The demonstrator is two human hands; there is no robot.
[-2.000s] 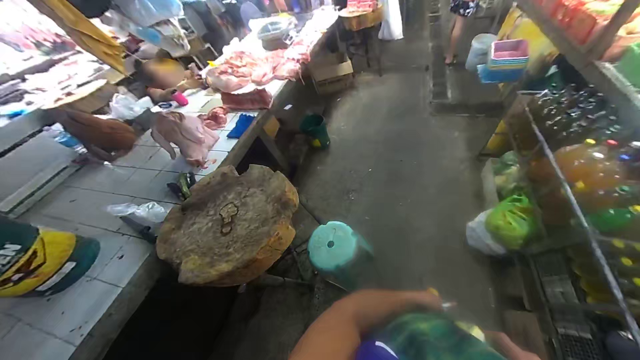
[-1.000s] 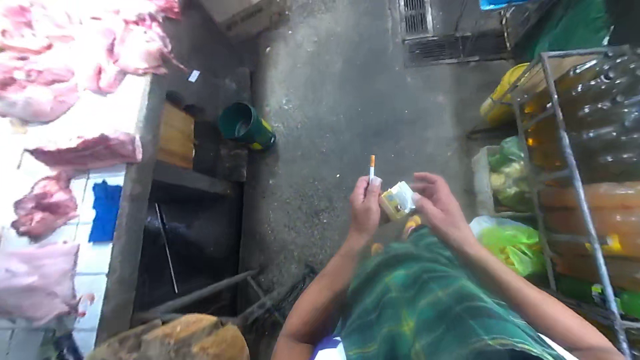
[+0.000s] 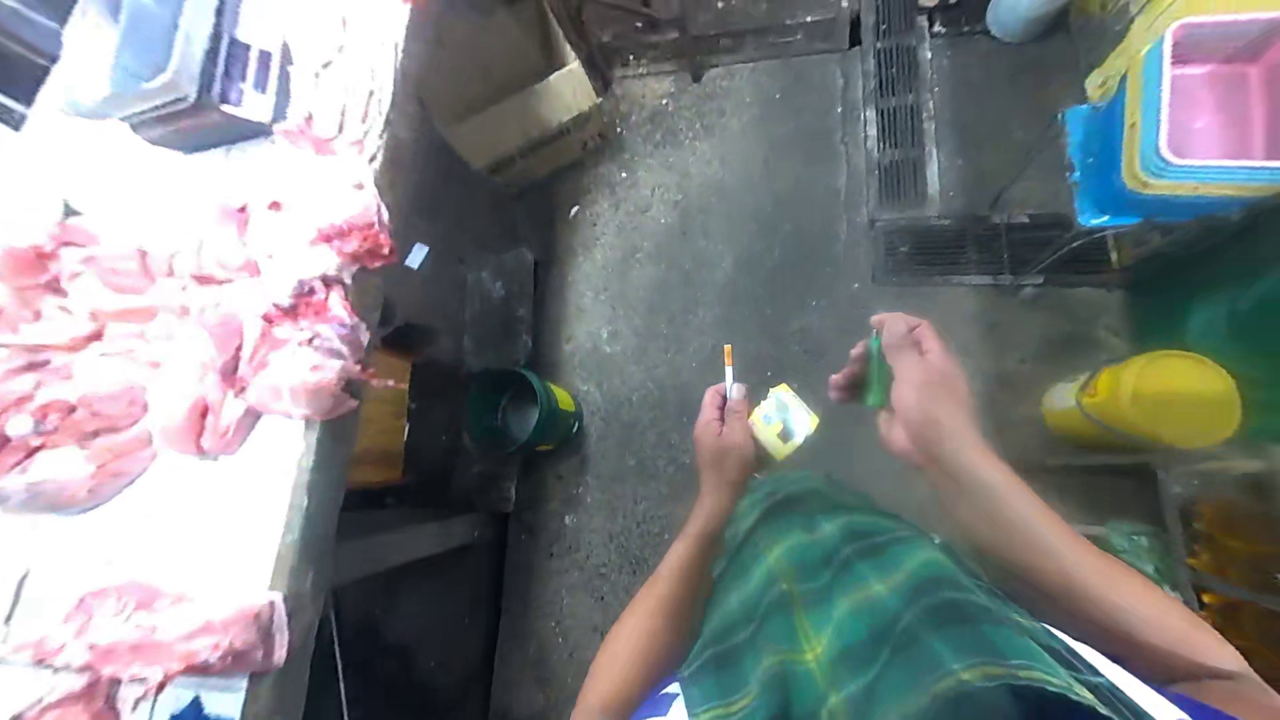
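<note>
My left hand holds a cigarette upright between thumb and fingers, its orange filter end pointing away from me. A yellow and white cigarette pack is at the same hand's right side, its top looking torn. To the right, my right hand is closed around a green lighter, held apart from the pack and the cigarette. Some of the right fingers are blurred. Below both hands hangs green plaid cloth over my body.
Raw meat covers the stall counter on the left. A dark green bucket and a cardboard box stand beside it. On the right are a yellow bucket, stacked plastic basins and floor grates.
My right hand has moved away from the pack, to the right, and now holds a green lighter. The left hand still has the cigarette and the pack. The view has shifted.
</note>
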